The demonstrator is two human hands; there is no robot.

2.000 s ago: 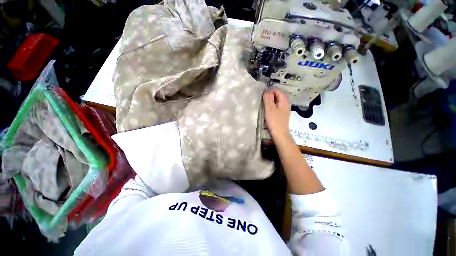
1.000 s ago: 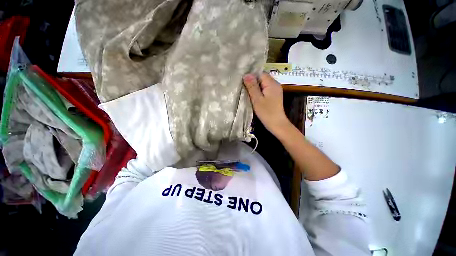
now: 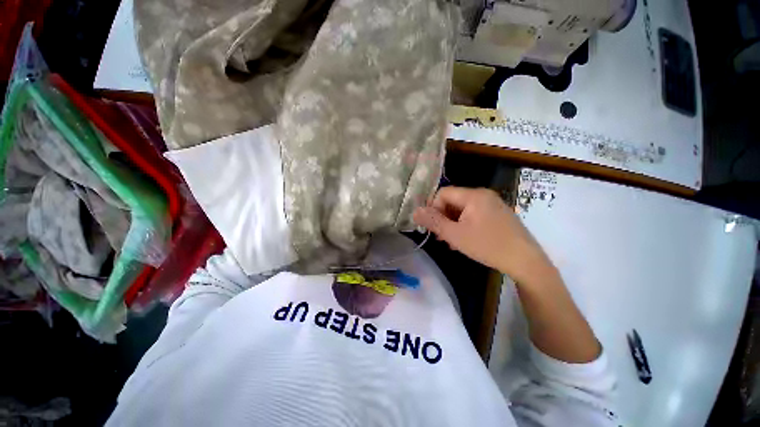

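A beige garment piece with a pale floral print [image 3: 358,117] lies over the machine table and hangs down at its front edge towards my lap. A plain white flat patch [image 3: 237,196] is joined to its lower left side. My right hand [image 3: 471,225] is at the garment's lower right edge, thumb and fingertips pinching the edge where a thin pale thread tail hangs. My left hand is not visible; the cloth and the white patch cover the place where my left sleeve ends.
The overlock machine head [image 3: 533,29] is cut off at the top. Dark thread snips [image 3: 639,357] lie on the white side table [image 3: 667,250]. A green basket [image 3: 125,196] holding cloth stands at the left, with a red basket [image 3: 158,171] beside and under it.
The machine head has moved largely out of view at the top. The garment has come down towards my lap. My right hand has moved from beside the machine to the garment's lower right edge.
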